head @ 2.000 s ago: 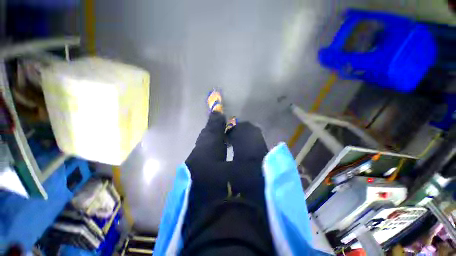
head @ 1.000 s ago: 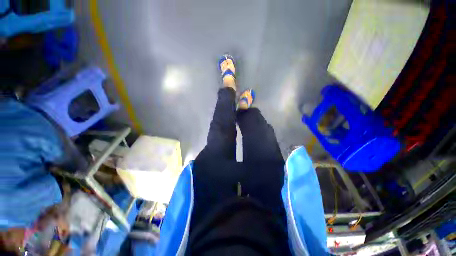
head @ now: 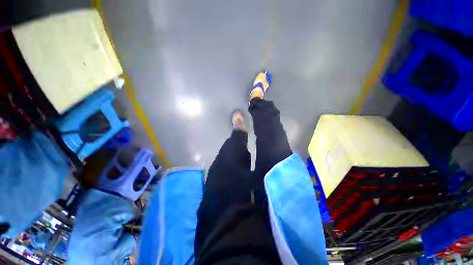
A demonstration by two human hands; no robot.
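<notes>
Neither of my hands is in view. Below me are my black trousers (head: 269,140) and the two sides of my open light-blue coat (head: 293,204). My feet in blue sandals (head: 259,84) are on the grey floor (head: 218,57), one ahead of the other. No work piece is near me.
At right, a cream-topped stack (head: 363,142) of black and red trays stands beside blue stools (head: 435,75). At left are another cream-topped stack (head: 67,57), a light-blue stool (head: 91,124), a lilac stool (head: 129,173) and people in blue clothing (head: 101,227). Yellow lines (head: 145,124) edge the aisle.
I have moved forward along the aisle. The cream-topped stack and blue stool on the right have come nearer, the white box at left is gone from view, and my leading foot has changed.
</notes>
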